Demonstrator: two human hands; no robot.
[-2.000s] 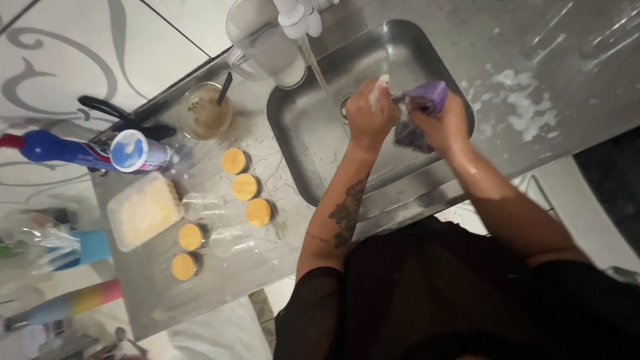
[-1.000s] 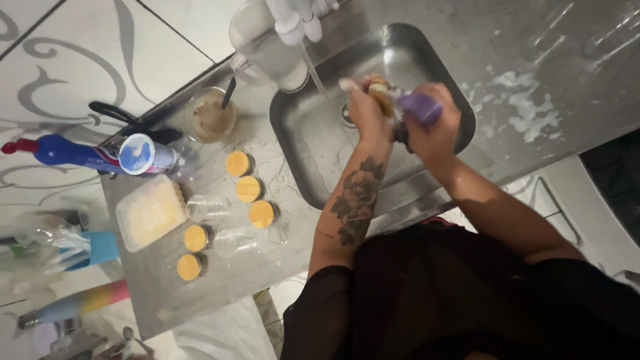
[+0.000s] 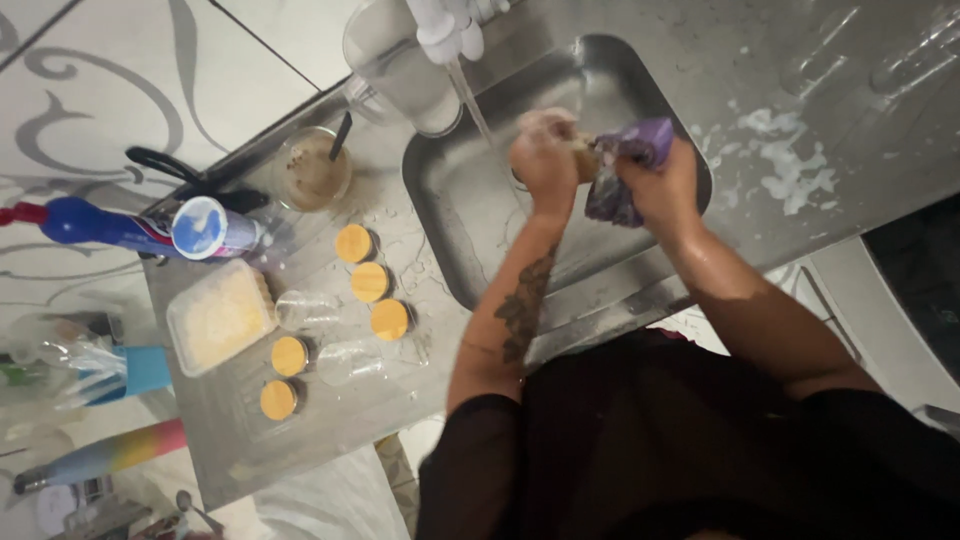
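Note:
Over the stainless steel sink (image 3: pixel 480 202), my left hand (image 3: pixel 547 161) is closed around a small round lid with a tan, wood-like face (image 3: pixel 586 163); the fingers are blurred. My right hand (image 3: pixel 664 184) grips a purple cloth or sponge (image 3: pixel 645 142), whose dark, wet part hangs below the fingers and meets the lid. Water runs from the white faucet (image 3: pixel 446 34) into the sink, to the left of my left hand. Round wood-topped lids (image 3: pixel 370 283) stand on the counter left of the sink, beside clear glass jars (image 3: pixel 352 364) lying on their sides.
A clear pitcher (image 3: pixel 405 75) stands behind the sink's left corner. Further left are a glass bowl with brownish liquid (image 3: pixel 311 169), a blue bottle (image 3: pixel 112 229), a white tub (image 3: pixel 201 227) and a plastic container with pale yellow contents (image 3: pixel 223 319). Foam (image 3: pixel 787 161) lies on the right counter.
Both hands stay over the sink. The purple cloth or sponge has shifted in my right hand, with its dark part now hanging lower than one second ago.

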